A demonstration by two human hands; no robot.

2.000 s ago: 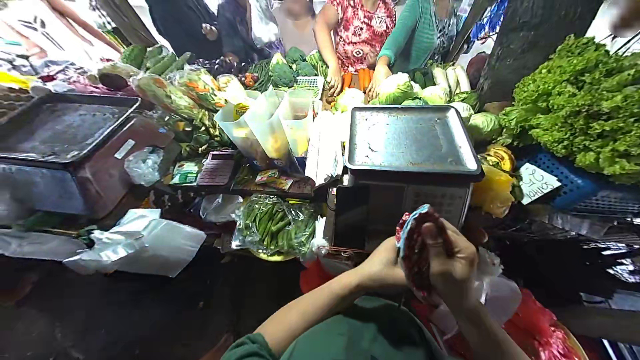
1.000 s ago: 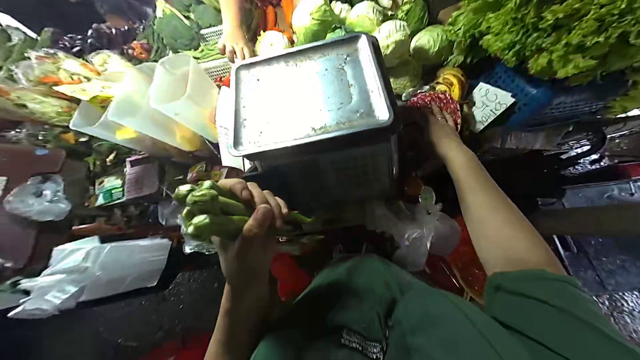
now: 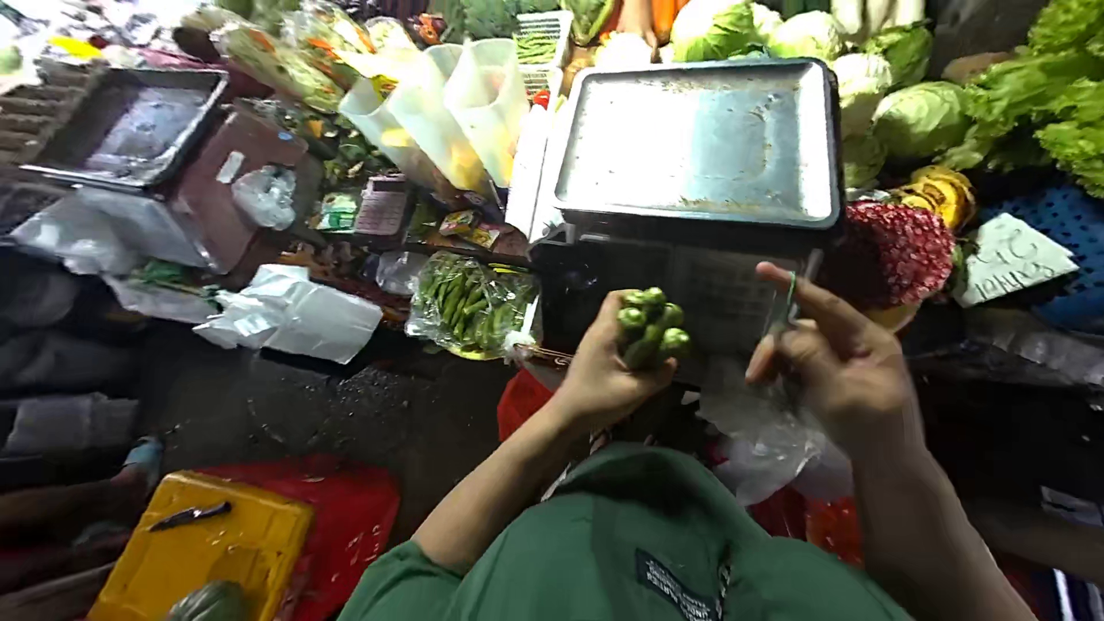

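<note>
My left hand (image 3: 608,366) is closed around a bunch of okra (image 3: 651,328), its stem ends facing up, in front of a weighing scale with a metal tray (image 3: 699,142). To the right, my right hand (image 3: 832,358) has its index finger raised with a thin green rubber band (image 3: 790,293) looped at it; part of the hand is blurred. Beneath that hand hangs a clear plastic bag (image 3: 768,448). A red patterned cloth item (image 3: 901,250) lies right of the scale.
Bagged green chillies (image 3: 470,302) and white plastic bags (image 3: 297,315) lie left. Behind them stand clear plastic containers (image 3: 466,112) and a second scale's tray (image 3: 129,125). Cabbages (image 3: 923,116) and a handwritten sign (image 3: 1018,259) are at right. A knife (image 3: 190,516) rests on a yellow crate (image 3: 216,552).
My right hand has come away from the red patterned item beside the scale and now has the green band. The okra in my left hand has turned from lying sideways to stem ends up.
</note>
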